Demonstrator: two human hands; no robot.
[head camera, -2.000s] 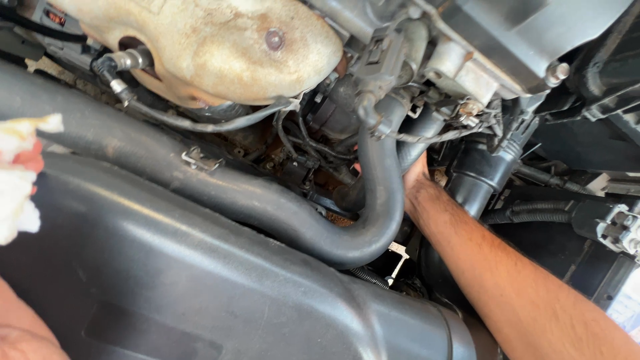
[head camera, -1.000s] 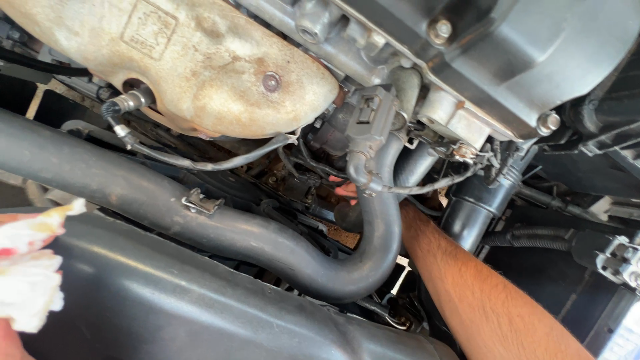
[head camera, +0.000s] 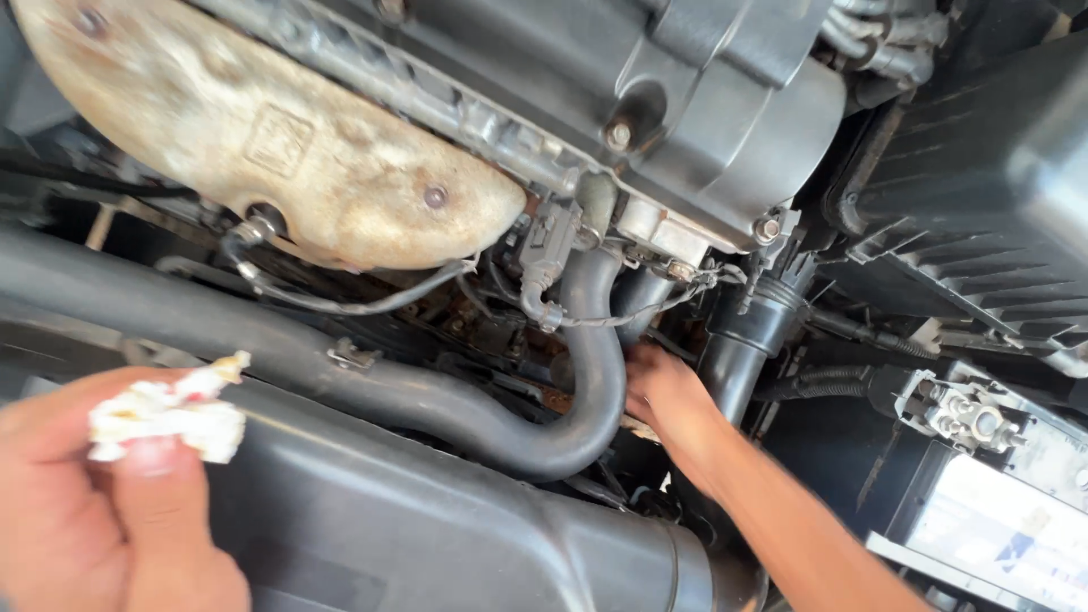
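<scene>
My left hand (head camera: 127, 510), at the lower left, pinches a crumpled white paper towel (head camera: 174, 416) with reddish and yellowish stains between thumb and fingers, above the black plastic air duct (head camera: 408, 518). My right hand (head camera: 659, 378) reaches down into the engine bay behind the bend of the black rubber radiator hose (head camera: 599, 374). Its fingers are partly hidden by the hose, so what they touch does not show. A grey electrical connector (head camera: 550, 238) with a thin cable sits just above the hose bend.
The rusty tan exhaust heat shield (head camera: 340, 161) lies upper left, beside the black engine cover (head camera: 697, 110). At right are the ribbed black air filter housing (head camera: 977, 178) and a battery (head camera: 1003, 510) with a metal terminal clamp (head camera: 977, 416). A hose clamp (head camera: 350, 354) sits on the long hose.
The view has shifted, showing more of the engine cover, air filter housing and battery. My left hand with the paper towel has come further into view. Less of my right hand is hidden behind the hose.
</scene>
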